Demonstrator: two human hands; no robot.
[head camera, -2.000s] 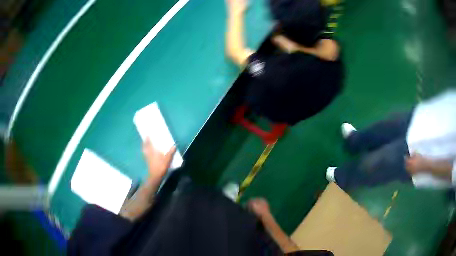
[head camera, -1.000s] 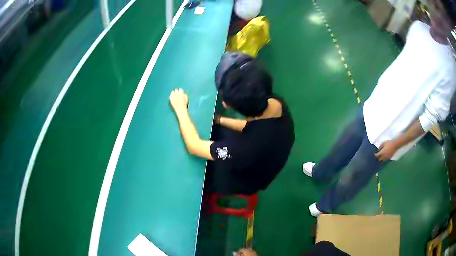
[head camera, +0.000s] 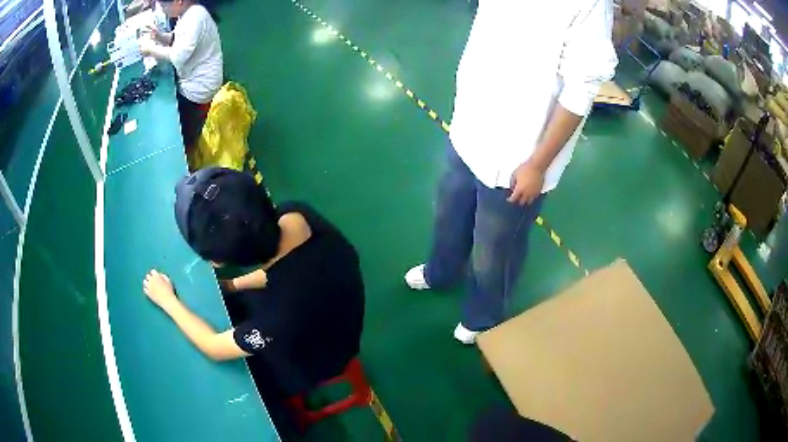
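Observation:
Neither of my hands is in the picture. A dark rounded shape, partly cut off, shows at the bottom edge beside the cardboard sheet; I cannot tell what it is. The long green-topped bench (head camera: 186, 380) runs up the left side. A large plain brown cardboard sheet (head camera: 605, 358) lies at the lower right. No white product box shows near me.
A seated person in black (head camera: 302, 302) leans on the bench from a red stool (head camera: 333, 401). A standing person in white (head camera: 527, 95) is beside the cardboard. Farther off are a yellow bag (head camera: 226, 125), another seated person (head camera: 197, 52) and a yellow pallet jack (head camera: 743, 268).
The view has swung up and to the right. My hands and the white boxes have left the picture. The far bench end, its dark parts and the pallet jack have come into view.

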